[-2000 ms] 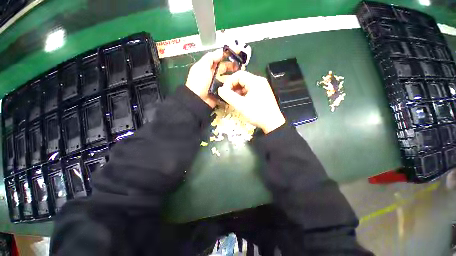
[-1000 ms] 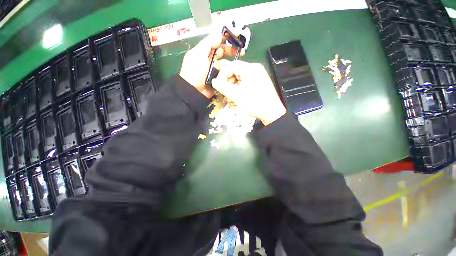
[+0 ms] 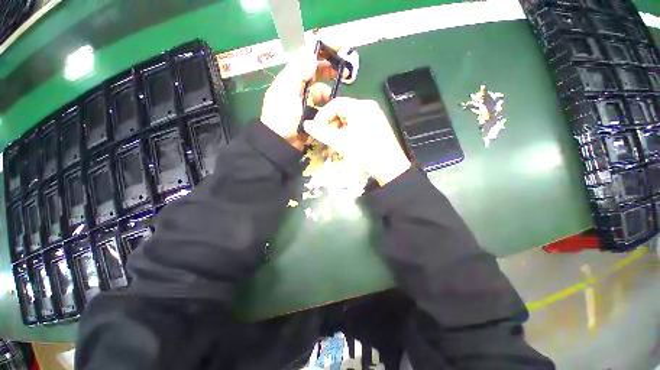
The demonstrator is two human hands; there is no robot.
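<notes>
A thin dark phone-sized frame [image 3: 337,81] with an open middle is held up near the post. My left hand [image 3: 284,101] grips its left side, with fingers showing through and behind it. My right hand [image 3: 358,134] has its fingertips pinched together at the frame's lower end; whether they hold a small piece is hidden. A loose heap of small pale pieces [image 3: 326,182] lies on the green bench below my hands, partly covered by my right hand.
A black smartphone [image 3: 423,119] lies right of my hands, then a smaller heap of scraps [image 3: 485,114]. Black blister trays stand at the left [image 3: 119,162] and right [image 3: 604,115]. A pale edge strip [image 3: 434,30] and post [image 3: 287,25] lie beyond.
The frame is tilted a little differently and more of its open middle shows. Both hands stay on it. The whole view has shifted slightly.
</notes>
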